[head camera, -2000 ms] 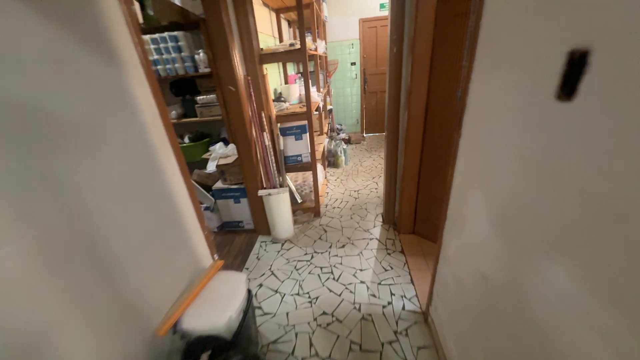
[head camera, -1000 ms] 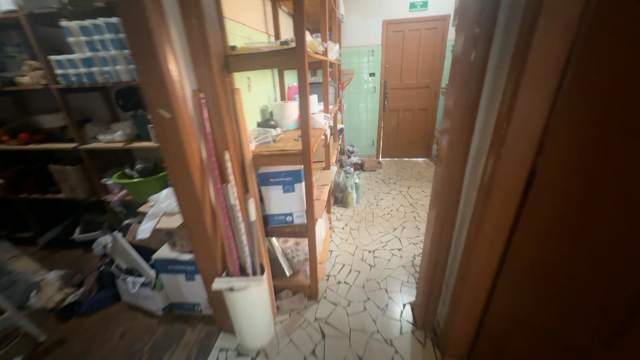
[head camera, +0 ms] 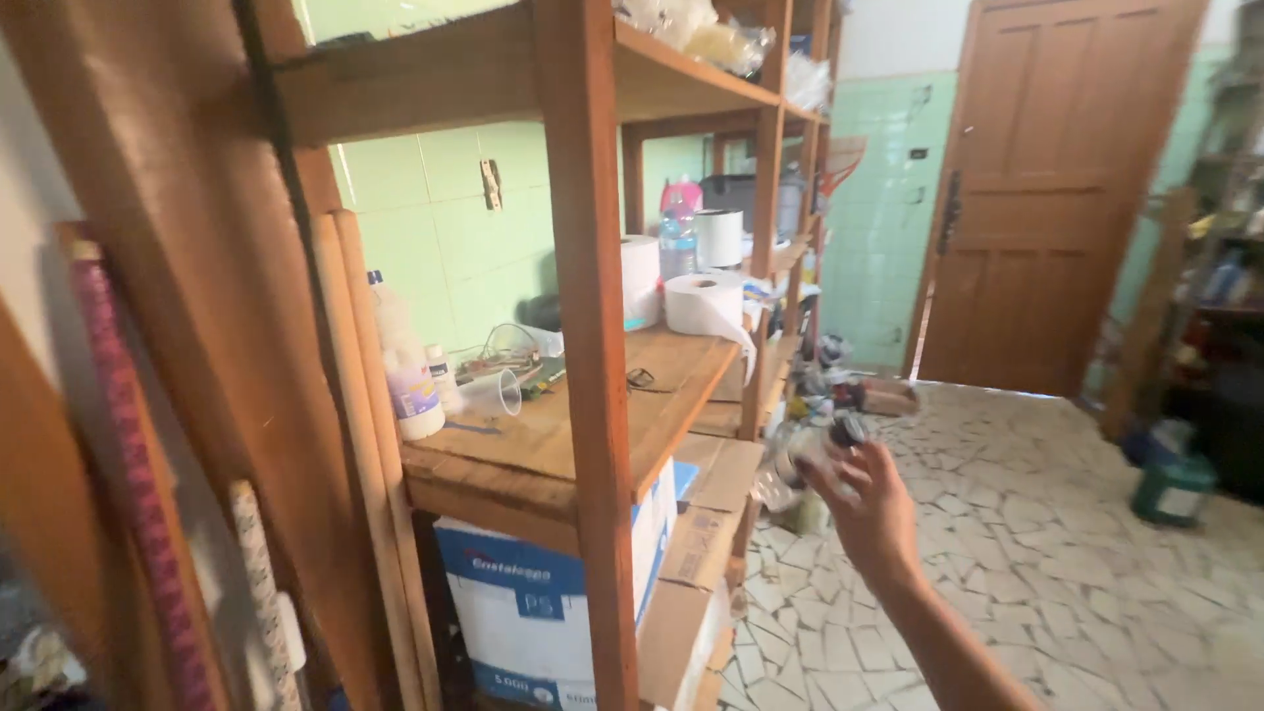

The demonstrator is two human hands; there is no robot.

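Note:
My right hand (head camera: 869, 504) reaches forward at the right of centre, fingers apart and blurred, holding nothing that I can make out. It is to the right of a wooden shelf unit (head camera: 592, 395), over the stone-mosaic floor. Beyond the fingertips, plastic bottles (head camera: 805, 474) stand on the floor. A large paper roll (head camera: 703, 301) with a loose end, a second white roll (head camera: 640, 281), a clear plastic cup (head camera: 491, 393) and a white bottle with a purple label (head camera: 415, 395) are on the middle shelf. My left hand is out of view.
A blue and white carton (head camera: 523, 612) is under the middle shelf. Wooden poles (head camera: 365, 474) lean at the left beside the door frame. A brown wooden door (head camera: 1057, 197) is at the back. At the right, a green container (head camera: 1173, 489) stands on the floor near dark shelving.
The view has moved forward, close to the shelf unit. My right hand has come into view from the lower right; neither earlier frame shows it.

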